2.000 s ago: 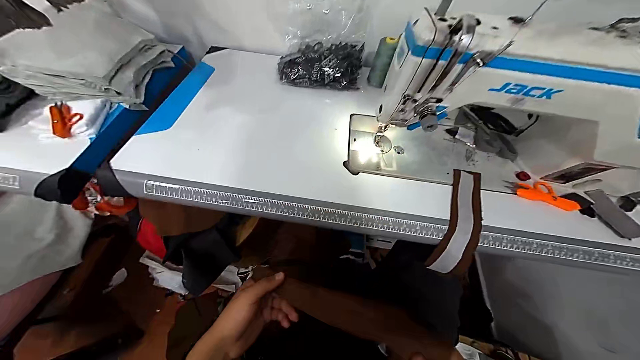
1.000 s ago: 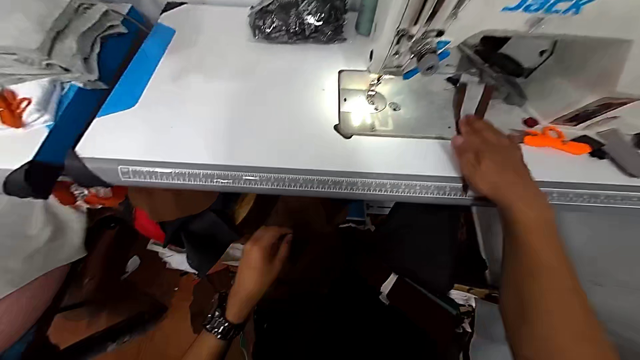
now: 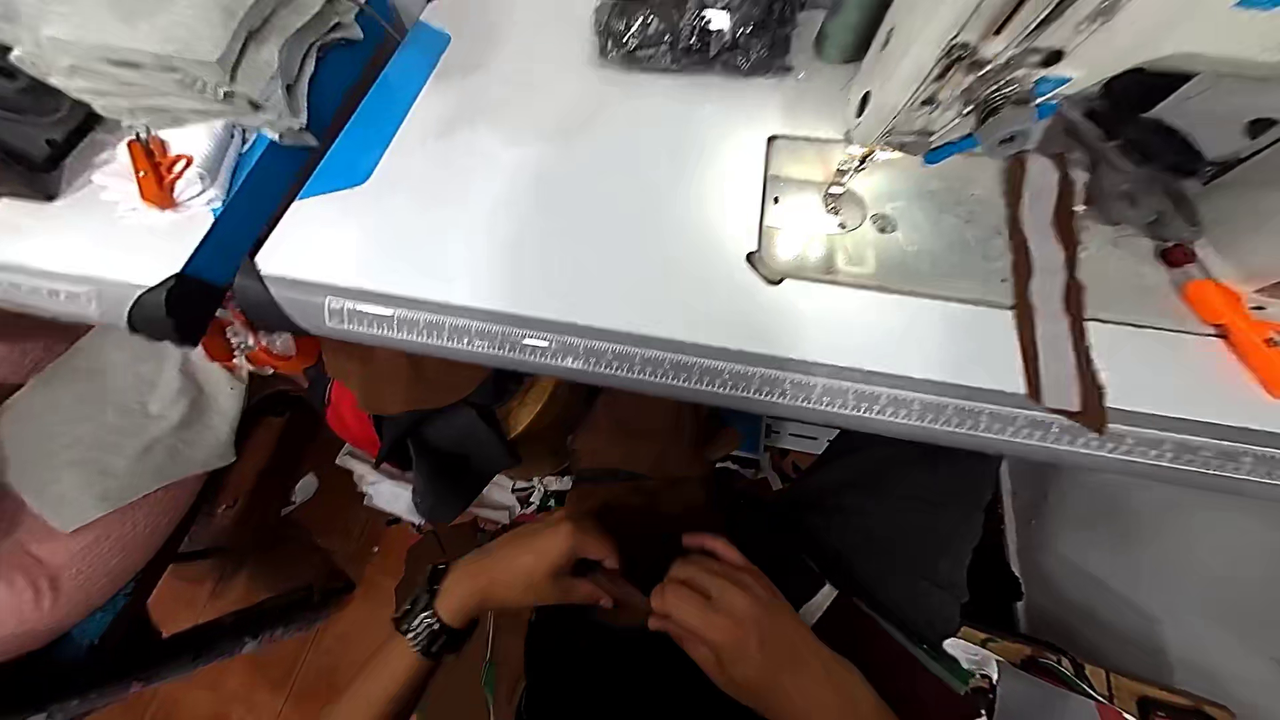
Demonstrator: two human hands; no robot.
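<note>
My left hand [image 3: 540,565], with a watch on the wrist, is below the table edge over my lap, its fingers on brown fabric [image 3: 622,600]. Close to its right, my right hand [image 3: 725,620] has bent fingers pinching the same dark brown piece. How much more of that cloth there is cannot be told against the dark lap. A brown strip with a pale centre [image 3: 1045,280] lies on the sewing machine's bed and reaches over the table's front edge. Up and left of the strip, the lit needle and presser foot [image 3: 840,190] stand over the metal plate.
A measuring tape [image 3: 640,365] runs along the table's edge. Orange-handled scissors [image 3: 1235,320] lie at the right, orange thread snips [image 3: 155,170] at the left near stacked grey fabric [image 3: 180,50]. A bag of black pieces [image 3: 695,35] and a thread cone [image 3: 850,28] stand behind.
My right hand has left the brown strip on the machine bed and come down beside my left hand. The strip, in front of the table edge two seconds ago, now lies further back on the bed.
</note>
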